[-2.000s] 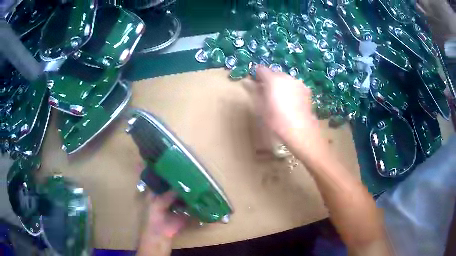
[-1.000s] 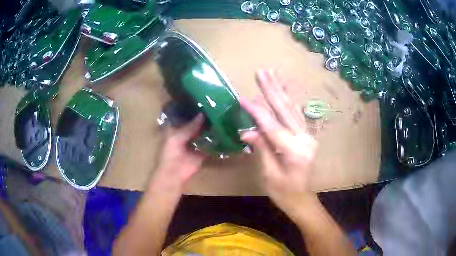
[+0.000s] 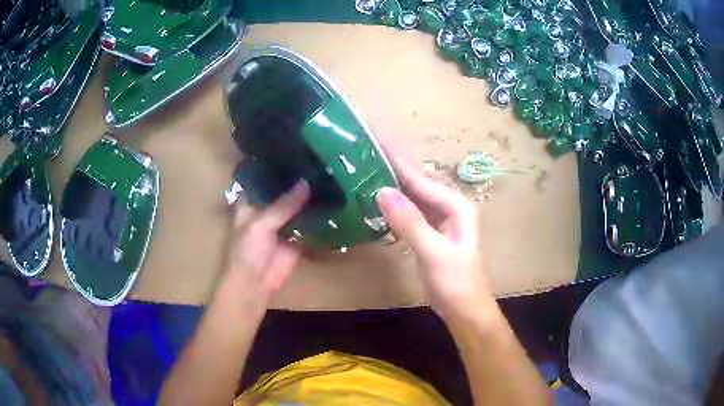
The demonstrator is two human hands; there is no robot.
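Observation:
A glossy green oval housing shell (image 3: 341, 143) with a pale rim and a dark recess is held tilted over the brown board (image 3: 508, 254). My left hand (image 3: 270, 238) grips its lower left side, with the thumb at the dark recess. A side fitting (image 3: 234, 192) juts out near that hand. My right hand (image 3: 433, 222) holds the lower right edge, with the thumb on the green face near the rim and the fingers partly hidden behind the shell. Whether a small part lies under the thumb, I cannot tell.
A paste holder (image 3: 476, 167) with a thin stick lies right of the shell among crumbs. Small green parts (image 3: 516, 55) are heaped behind. Two shells, one nearer (image 3: 107, 222), lie at left; more are stacked behind and at right (image 3: 633, 210). A person's pale sleeve (image 3: 651, 333) is at lower right.
My right hand has come from the small-parts heap to the shell, and its thumb now presses on the shell's lower right edge. My left hand still holds the shell. The camera view has shifted.

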